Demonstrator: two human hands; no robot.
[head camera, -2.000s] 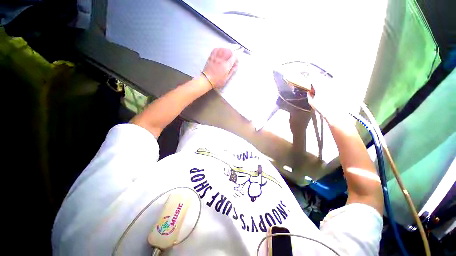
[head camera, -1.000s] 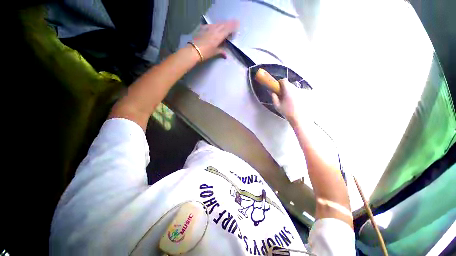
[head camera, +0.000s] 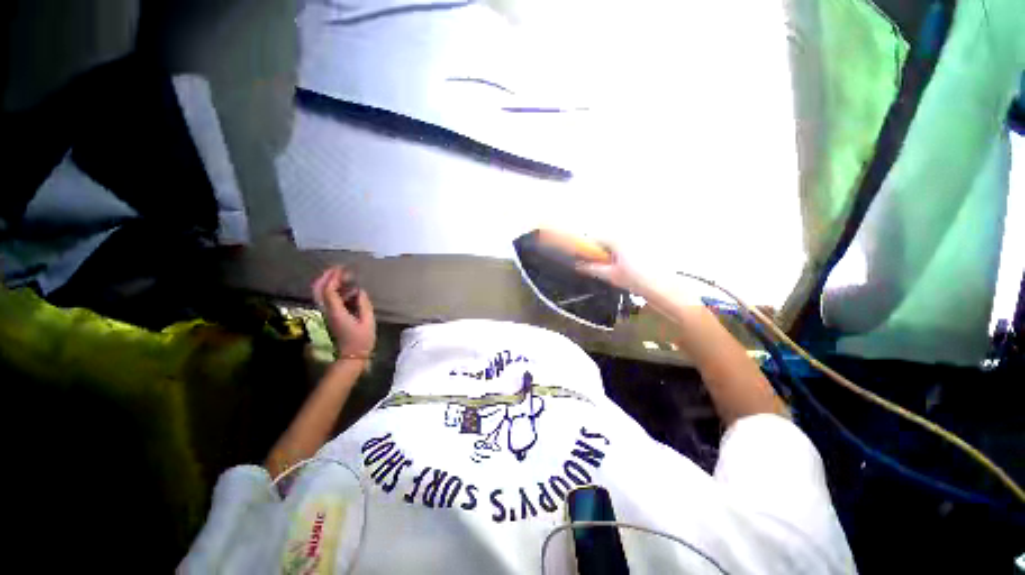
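Note:
A pale garment panel (head camera: 382, 185) lies on the pressing table, its right part lost in glare. A dark band (head camera: 433, 135) runs across it, slanting down to the right. My right hand (head camera: 607, 270) is closed around the orange handle of the steam iron (head camera: 568, 281), which is at the table's front edge, its tip pointing up and left. Whether the iron touches the table cannot be told. My left hand (head camera: 346, 312) is at the table's front edge, left of the iron, off the panel, with its fingers curled and apart and nothing visible in it.
The padded table (head camera: 427, 281) shows its grey front edge. A blue hose (head camera: 832, 421) and a yellow-tan cable (head camera: 854, 388) trail at the right. Green-white sheeting (head camera: 944, 225) hangs at the right. Yellow cloth (head camera: 79, 348) is at the lower left, and dark and pale cloth (head camera: 208, 146) at the left.
My left hand has come off the panel, back towards my body. The iron in my right hand has moved from beside the dark band to the table's front edge. The view has turned.

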